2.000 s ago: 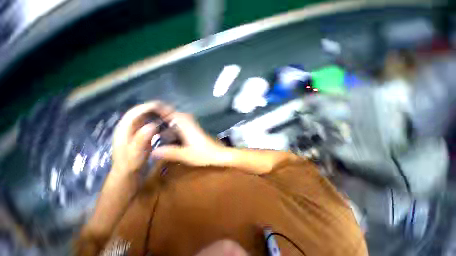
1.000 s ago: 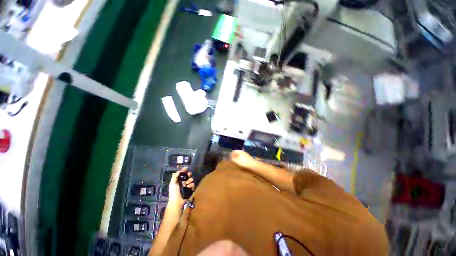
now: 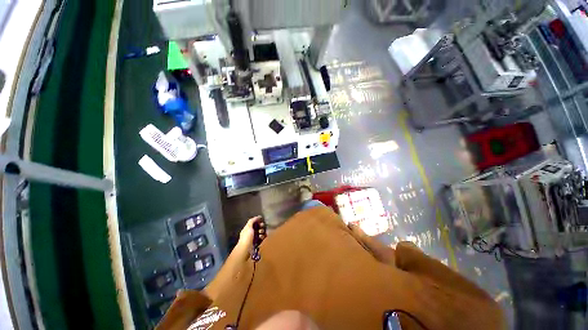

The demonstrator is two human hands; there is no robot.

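My left hand (image 3: 250,233) is closed around a black phone unit (image 3: 259,230), just right of the clear blister tray (image 3: 147,242). Several black units (image 3: 195,245) lie in the tray pockets. My right forearm (image 3: 374,246) shows beside the brown-clad torso, but the torso hides the hand. The white benchtop machine (image 3: 246,135) stands ahead, with a dark fixture (image 3: 301,114) on its bed, a small black square (image 3: 276,126) and a touchscreen (image 3: 280,153) on the front.
A white fan (image 3: 180,147), a white slip (image 3: 155,169), a blue-white crumpled bag (image 3: 172,103) and a green block (image 3: 175,57) are on the dark bench. A red-and-yellow button (image 3: 325,138) is on the machine. Red bin (image 3: 503,143) and wheeled machines stand across the aisle.
The view has turned and now faces the machine squarely. My left hand still holds the black unit. My right hand, visible near the machine front a second ago, has gone behind the torso.
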